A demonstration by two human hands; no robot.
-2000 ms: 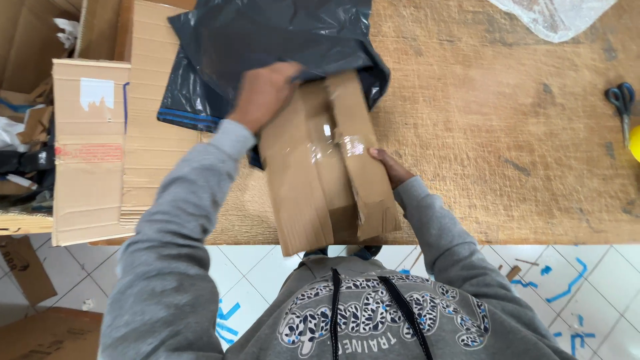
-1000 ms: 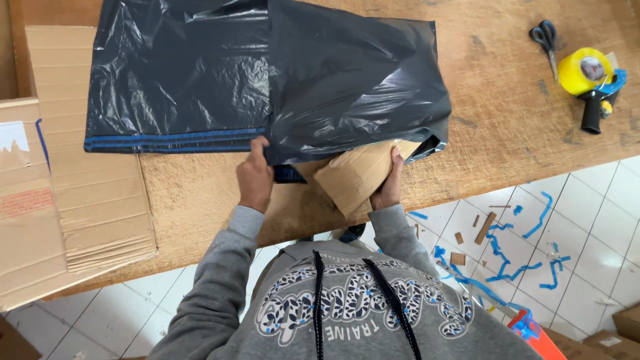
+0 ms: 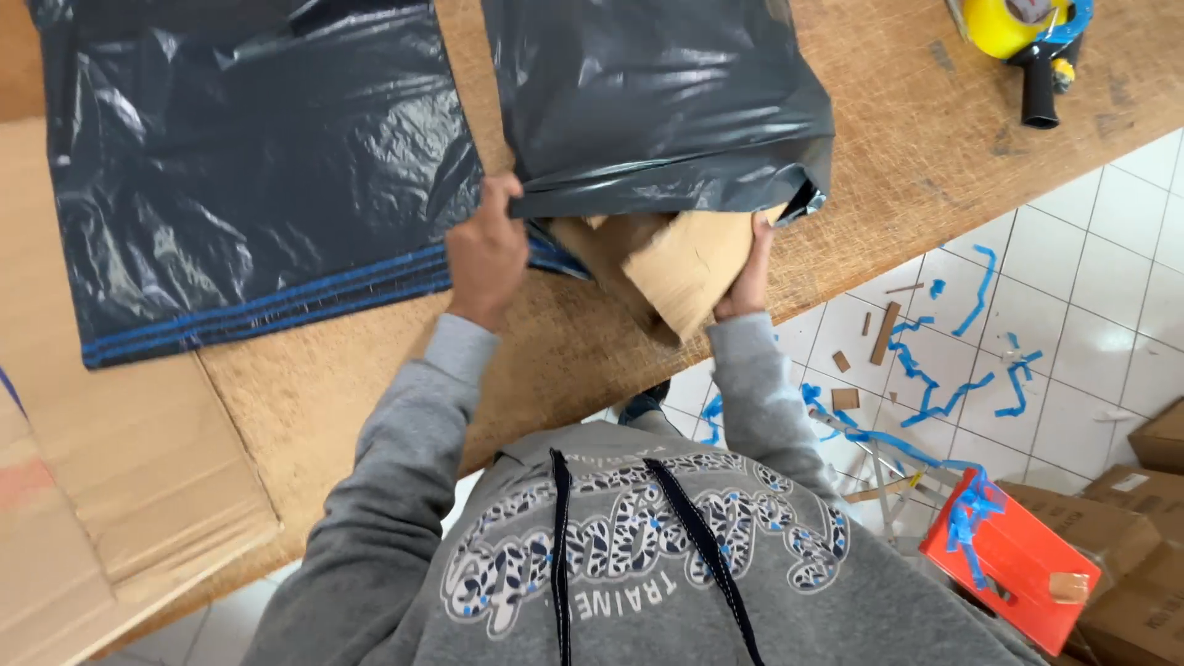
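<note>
A cardboard box [image 3: 694, 264] lies partly inside a black plastic bag [image 3: 657, 102], its near end sticking out of the bag's mouth over the table edge. My left hand [image 3: 488, 250] pinches the left corner of the bag's opening. On the other side, my right hand [image 3: 751, 273] holds the right side of the box, its fingertips at the bag's rim. More black plastic bags [image 3: 268, 166] with blue-striped edges lie flat to the left. The far part of the box is hidden in the bag.
Flattened cardboard [image 3: 139, 444] covers the table's left part. A tape dispenser with yellow tape [image 3: 1004, 28] lies at the upper right of the wooden table [image 3: 906, 139]. Blue tape scraps [image 3: 925, 379], a red object [image 3: 1008, 564] and cardboard boxes [image 3: 1124, 555] are beyond the near edge.
The box, earlier largely outside the bag, is now mostly covered by it. The bag around the box has parted from the flat bags on the left. The view has shifted.
</note>
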